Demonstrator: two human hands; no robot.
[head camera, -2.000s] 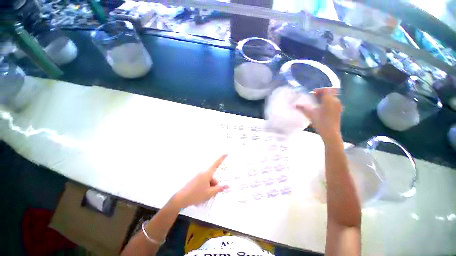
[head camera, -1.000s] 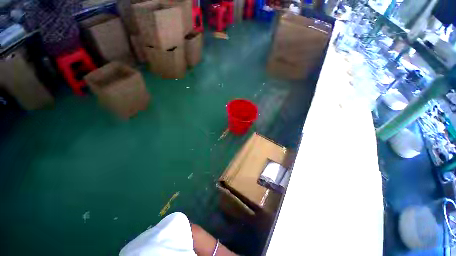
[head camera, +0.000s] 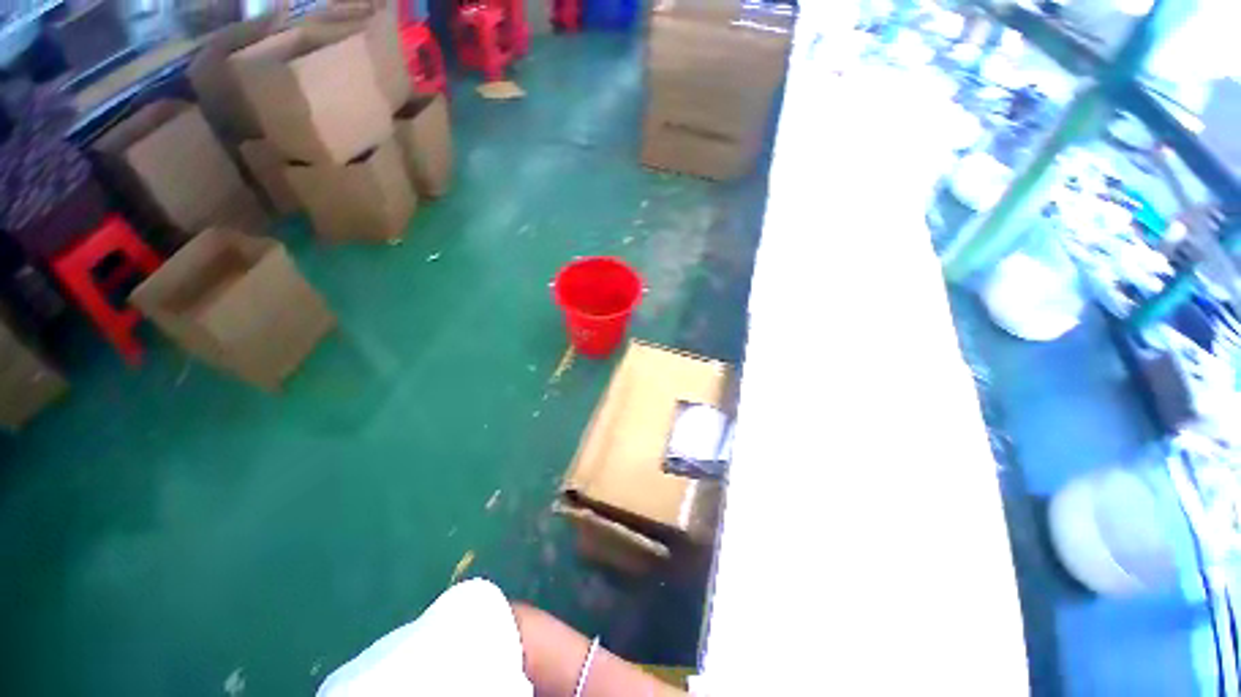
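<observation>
Neither of my hands shows. My left forearm with a white bracelet and a white sleeve comes in at the bottom centre, and the hand is cut off or lost in glare at the bench edge. The long white bench (head camera: 871, 409) is overexposed, and no label sheet can be made out on it. Beyond it, whitish-bottomed containers (head camera: 1113, 531) stand on the conveyor at the right. A brown carton (head camera: 651, 433) with a small whitish packet (head camera: 700, 436) on it is beside the bench.
A red bucket (head camera: 598, 305) stands on the green floor (head camera: 368, 477). Brown cartons (head camera: 234, 306) and red stools (head camera: 106, 279) are at the upper left. A large carton (head camera: 716, 95) stands by the bench's far end. A green post (head camera: 1023, 191) rises at the right. Part of a person shows at the left edge.
The view has swung from the bench to the floor side. My hands, seen earlier over the label sheet and at a container, are out of view. Since the last frame the scene has shifted left.
</observation>
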